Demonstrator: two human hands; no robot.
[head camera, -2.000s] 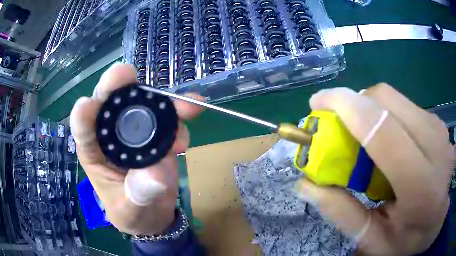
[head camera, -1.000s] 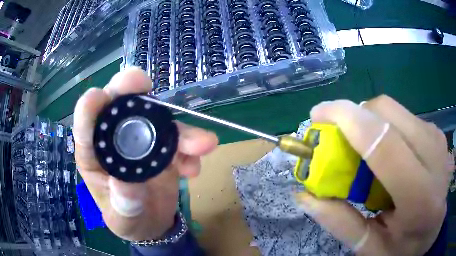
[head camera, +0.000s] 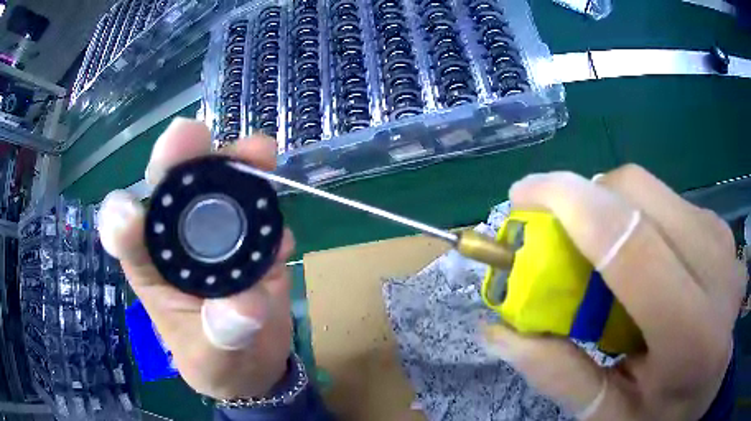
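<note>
My left hand (head camera: 222, 345) holds up a black perforated disc (head camera: 170, 265) by its rim, its face towards me, with pale holes around a silver-grey round centre. My right hand (head camera: 650, 271) grips a hand tool (head camera: 543, 275) with a yellow body, blue band and brass collar. Its thin silver shaft points left, and the tip meets the disc's top edge; whether it touches cannot be told. Whitish finger cots cover fingertips of both hands. A speckled grey-white cloth (head camera: 453, 345) lies below, partly hidden by my right hand.
A clear blister tray (head camera: 428, 140) with rows of black parts stands beyond my hands. More trays stand at far left (head camera: 70, 304) and upper left. A tan board (head camera: 346, 304) lies under the cloth. A blue box (head camera: 150, 345) is at lower left. A white strip (head camera: 642, 62) crosses the green bench.
My left hand and the disc have shifted slightly left, and the disc has been turned in the fingers. The fingers have changed their hold. My right hand and the tool have moved slightly down.
</note>
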